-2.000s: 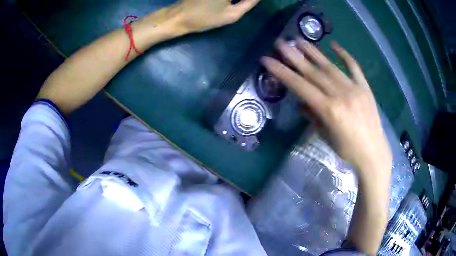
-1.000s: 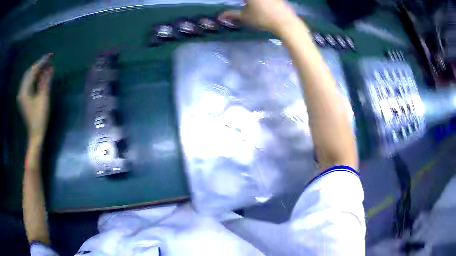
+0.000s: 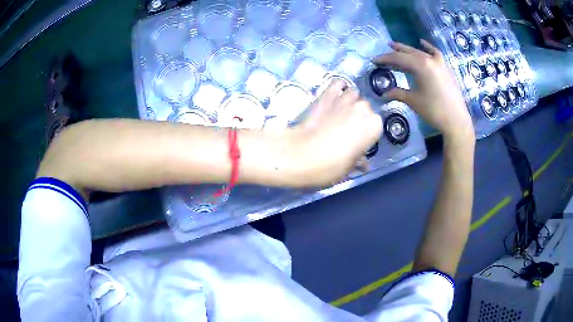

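Note:
A clear blister tray lies in front of me, mostly with empty pockets. Black-ringed round components show at its right end: one in the upper part, one below it, and one partly hidden by my left hand. My left hand is over the tray, fingers curled down; its fingertips and anything in them are hidden. My right hand is at the right edge, thumb and fingers apart around the upper component; contact is unclear. A dark fixture shows at the far left, partly behind my left arm.
Another clear tray with rows of black-ringed parts is to the right. Part of a small dark filled fixture shows at the top. A grey floor with a yellow line and a pale box with cables are below right.
The view has swung right, bringing the tray to the middle. My left hand has moved from beside the fixture onto the tray. My right hand has come back from the small fixtures beyond the tray.

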